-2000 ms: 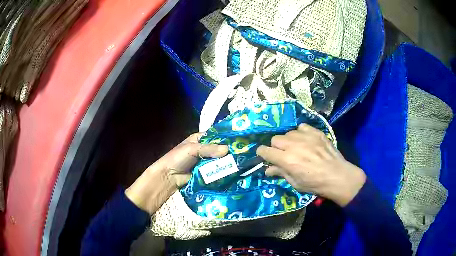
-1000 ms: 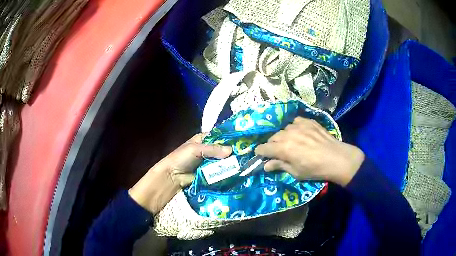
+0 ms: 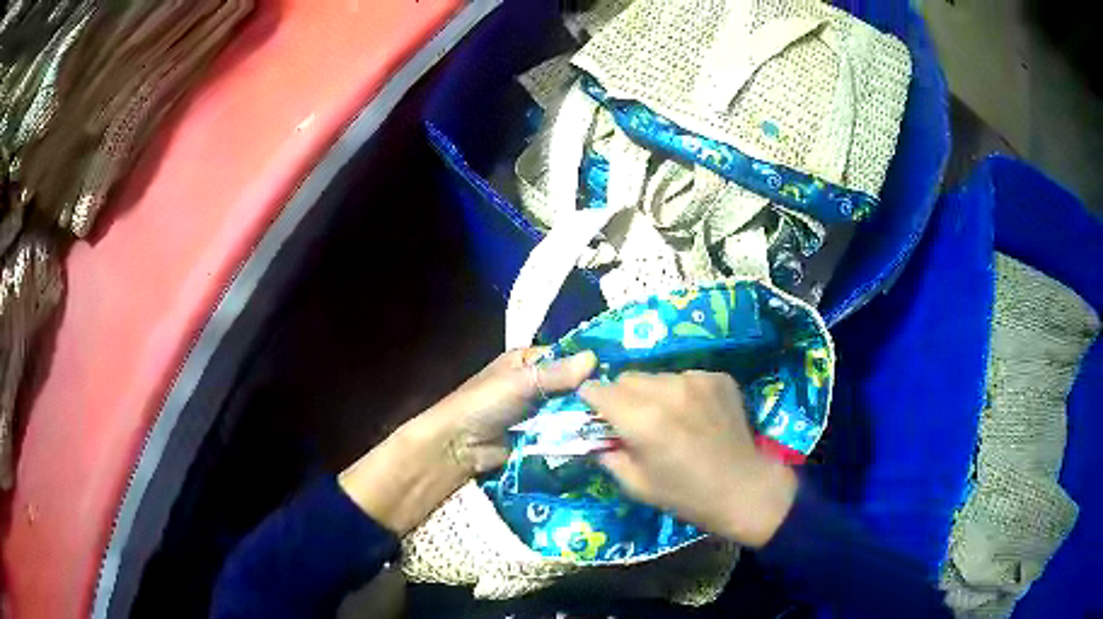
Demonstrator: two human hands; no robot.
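Observation:
A cream woven tote bag (image 3: pixel 460 544) lies over my lap, its mouth open towards me. Its shiny blue floral lining (image 3: pixel 581 538) shows inside. My left hand (image 3: pixel 484 417) grips the bag's left rim and lining, thumb on top. My right hand (image 3: pixel 689 447) is inside the opening, slightly blurred, its fingers meeting the left thumb beside the white brand label (image 3: pixel 562 429), which it partly covers. A red strip (image 3: pixel 780 451) sticks out beside the right hand; no blades can be made out clearly. A cream handle (image 3: pixel 544 278) loops above the bag.
A blue bin (image 3: pixel 901 260) ahead holds stacked cream bags (image 3: pixel 774 91). Another blue bin (image 3: pixel 925 363) at right holds more bags (image 3: pixel 1016 423). A red table (image 3: pixel 182 242) with a pale edge is at left, with brown hanks (image 3: pixel 97 121) on it.
My right hand has moved left and slightly down to my left thumb, and now partly covers the label. The label looks crumpled. More of the red strip shows. The view has shifted slightly.

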